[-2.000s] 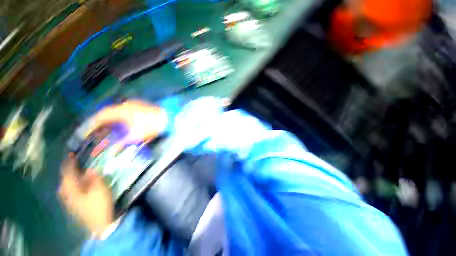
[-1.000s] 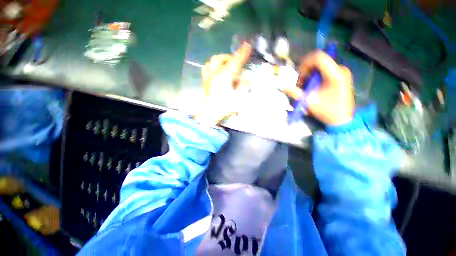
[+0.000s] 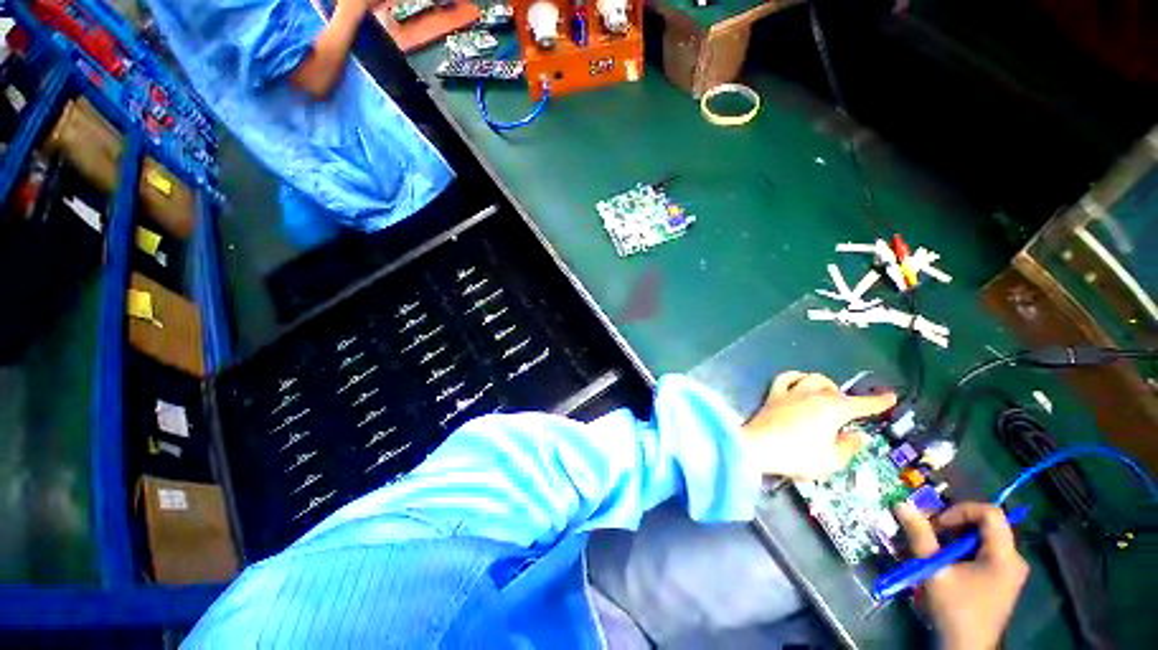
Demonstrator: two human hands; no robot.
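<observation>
A green circuit board [image 3: 857,498] lies on the clear sheet [image 3: 749,362] at the lower right, its coloured sockets facing right. My left hand [image 3: 806,429] is at the board's upper left corner, with the index fingertip near a dark plug; its grip is unclear. My right hand [image 3: 975,574] holds a blue pen-like tool [image 3: 933,563] slantwise at the board's lower right, fingers by a purple-blue socket. A pale plug [image 3: 940,453] is at the socket edge.
Another board [image 3: 644,218] lies on the green bench, beyond it a tape roll [image 3: 730,104] and orange box [image 3: 584,57]. White strips [image 3: 876,305] lie past the sheet. A black tray [image 3: 394,381] is left below the bench edge. A person in blue [image 3: 311,102] stands upper left.
The view has turned and sharpened, bringing the black tray, orange box and another person into sight. Both hands remain at the board, the blue tool still in my right hand.
</observation>
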